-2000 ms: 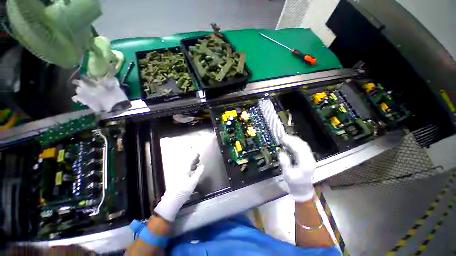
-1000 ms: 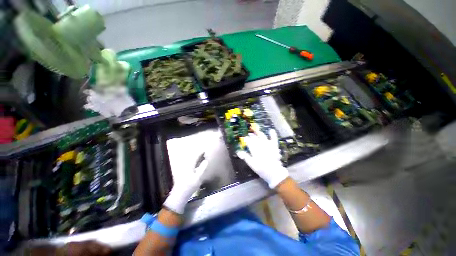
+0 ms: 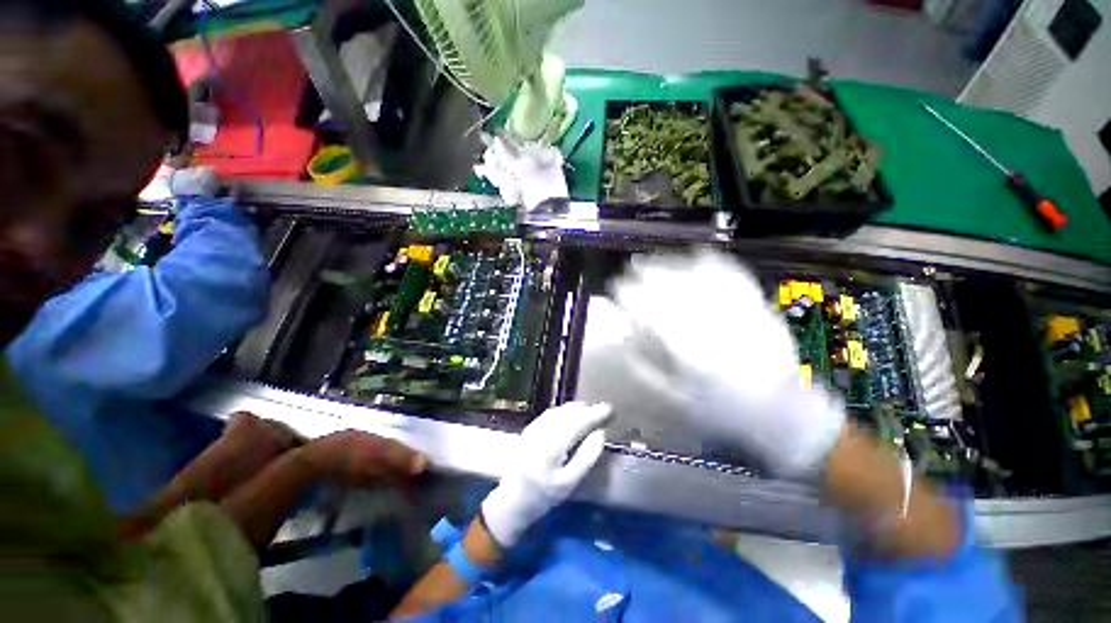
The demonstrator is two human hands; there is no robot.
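My left hand [image 3: 545, 471], in a white glove with a light blue wrist band, is at the conveyor's near rail, thumb apart from the fingers and nothing seen in it. My right hand [image 3: 719, 347], gloved and blurred, is over the pale flat area between two boards; whether it holds anything cannot be told. A circuit board [image 3: 867, 347] with yellow blocks and a ribbed pale bar lies right of it, its left edge partly hidden by the hand. Another circuit board [image 3: 469, 319] with a bent white tube lies to the left in its black carrier.
Two black bins of olive pieces [image 3: 659, 158] [image 3: 804, 146] stand on the green mat [image 3: 938, 183], with a screwdriver [image 3: 1021, 185] at right. A green fan [image 3: 536, 104] and white gloves [image 3: 524, 170] are behind. People stand at left, one with bare hands [image 3: 353, 456] near the rail.
The view has swung left, bringing people into sight. My right hand has left the board with the ribbed bar and moved left. My left hand has drawn back from the pale area to the near rail.
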